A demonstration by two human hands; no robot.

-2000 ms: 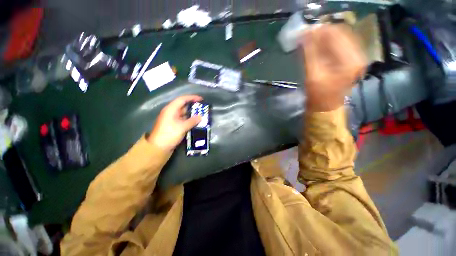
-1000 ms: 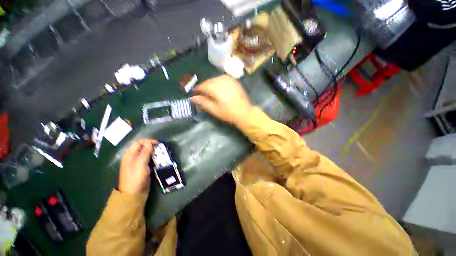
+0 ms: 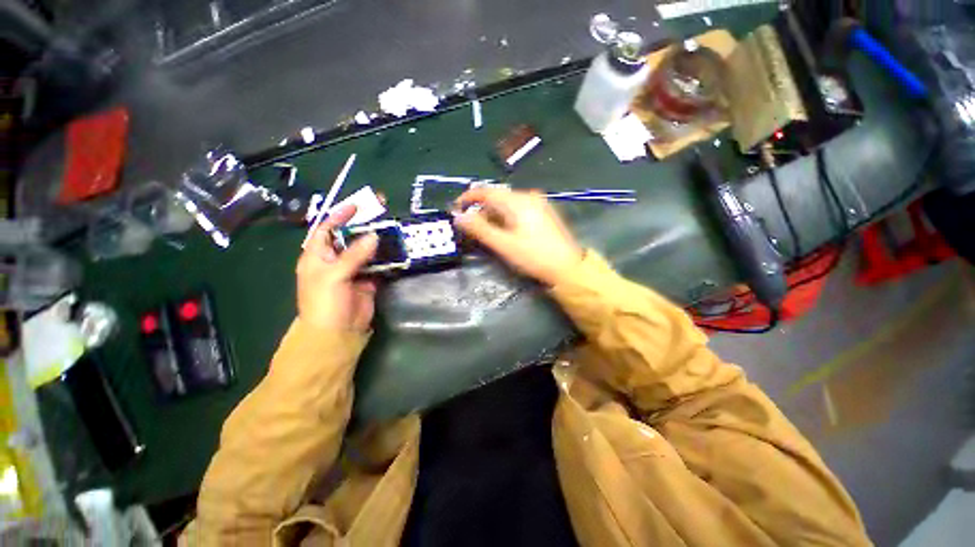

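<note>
A keypad phone unit (image 3: pixel 432 239), with white keys and a dark screen, lies sideways just above the mat. My left hand (image 3: pixel 334 280) grips its screen end, thumb on the front. My right hand (image 3: pixel 526 232) is at its key end with fingertips bent together; whether they grip the phone or a small part cannot be made out. A silver front housing (image 3: pixel 428 193) lies behind the phone, partly hidden by my right fingers. Thin silver tweezers (image 3: pixel 599 196) lie right of it.
Two black back housings with red spots (image 3: pixel 190 347) lie at left. A thick black-handled tool (image 3: pixel 751 246) with cable is at right. A white bottle (image 3: pixel 613 94), a brown battery-like block (image 3: pixel 517 145) and a silver bag (image 3: pixel 221 198) are behind. The front edge of the mat (image 3: pixel 481 387) is near my body.
The phone has turned from upright to sideways and is raised in my left hand. My right hand has come from the back of the bench to the phone's key end. The camera view has shifted.
</note>
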